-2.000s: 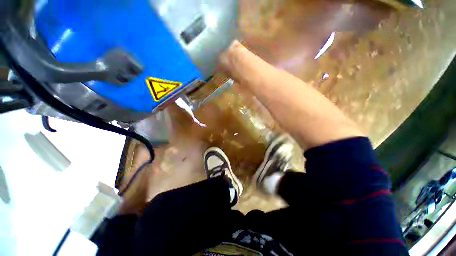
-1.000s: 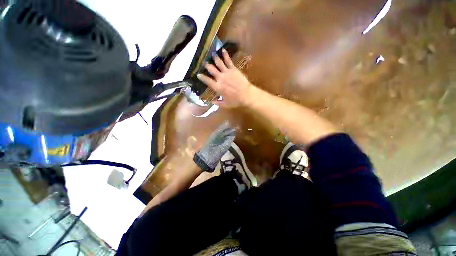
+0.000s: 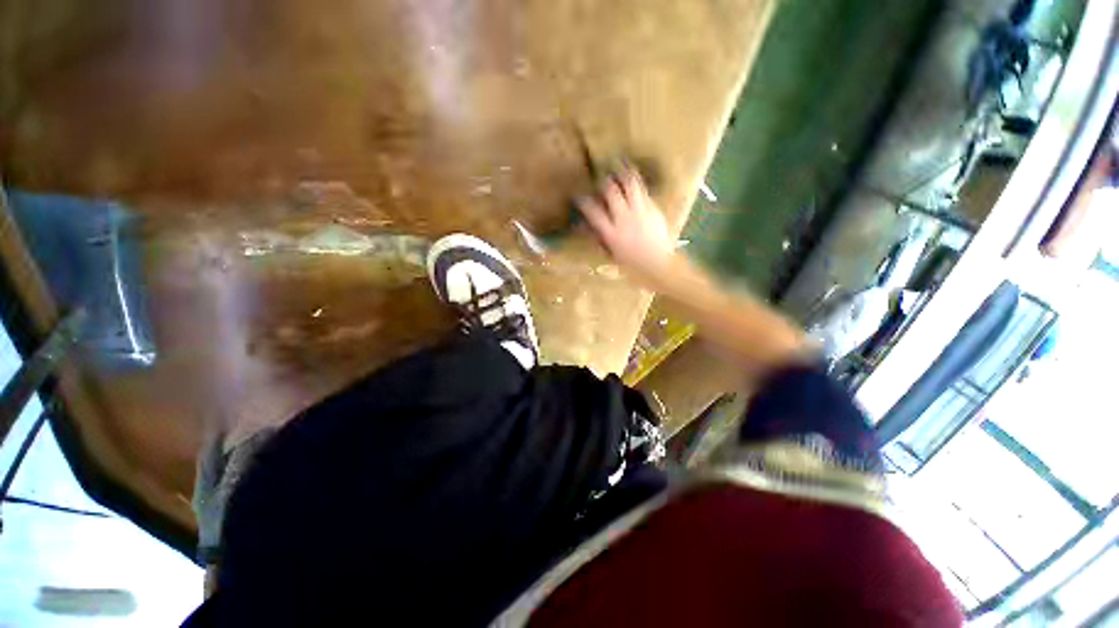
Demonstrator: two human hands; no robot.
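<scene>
My bare right hand (image 3: 632, 229) is stretched out low at the brown table's (image 3: 368, 111) edge, fingers spread. A thin dark scrap (image 3: 589, 153) and a dark blurred patch lie at its fingertips; whether it grips them is unclear. My left hand (image 3: 223, 485), in a grey mesh glove, is partly hidden beside my leg at the lower left, its fingers not clear. The white-topped fabric lay (image 3: 80, 552), with a dark edge, is cut off at the left. A shiny blue-grey flat surface (image 3: 86, 282) shows beside it.
My shoe (image 3: 485, 292) stands on the table near small scraps. Beyond the table edge is green floor (image 3: 804, 160) with a few bits on it. Racks or shelves with cloth (image 3: 902, 276) and a bright framed panel (image 3: 969, 368) stand at the right.
The view has swung right; the cutting machine has left the picture. My right hand has moved from the lay's edge to the table's edge. My gloved hand is now mostly hidden.
</scene>
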